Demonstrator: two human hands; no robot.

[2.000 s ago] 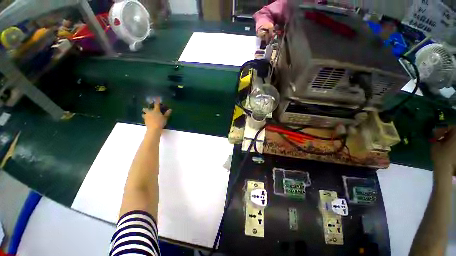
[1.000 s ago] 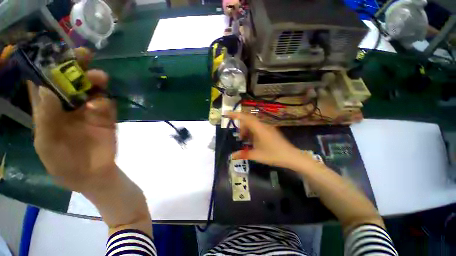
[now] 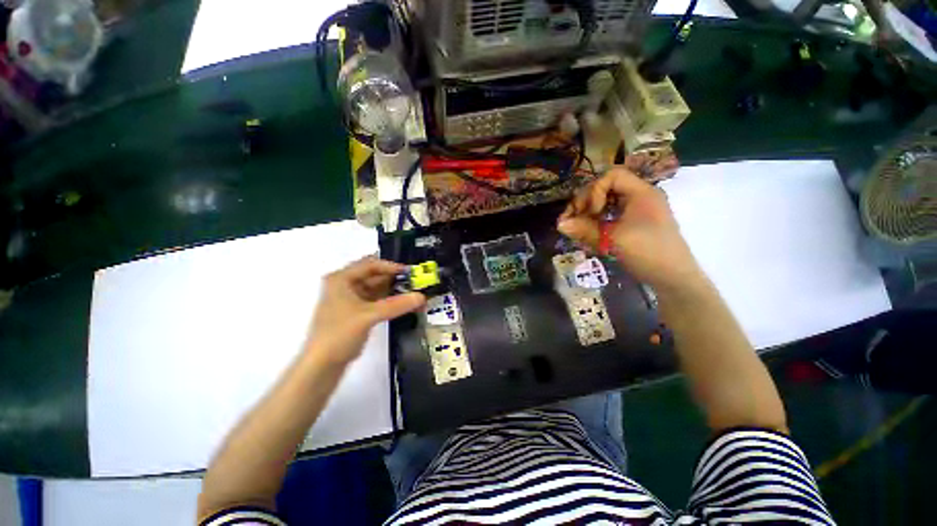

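My left hand [image 3: 354,308] holds a power adapter unit with a yellow transformer [image 3: 423,274], just above the round white plug adapter [image 3: 443,309] on the left socket strip [image 3: 449,355]. Whether the unit touches the socket cannot be told. My right hand [image 3: 629,228] is closed on a red-handled tool [image 3: 605,238], above the right socket strip [image 3: 590,316]. The tool's tip is not clear. Both strips are on the black test panel [image 3: 483,396].
White bench sheets lie left [image 3: 226,349] and right [image 3: 760,247]. A glass bulb [image 3: 380,103], stacked grey instruments [image 3: 524,108], red test leads [image 3: 462,164] and a cream extension socket [image 3: 658,103] stand behind the panel. A black cable [image 3: 396,370] runs down its left edge.
My left hand has brought the adapter unit from the upper left to the left socket strip. My right hand has moved from the left strip to above the right one. The view has shifted.
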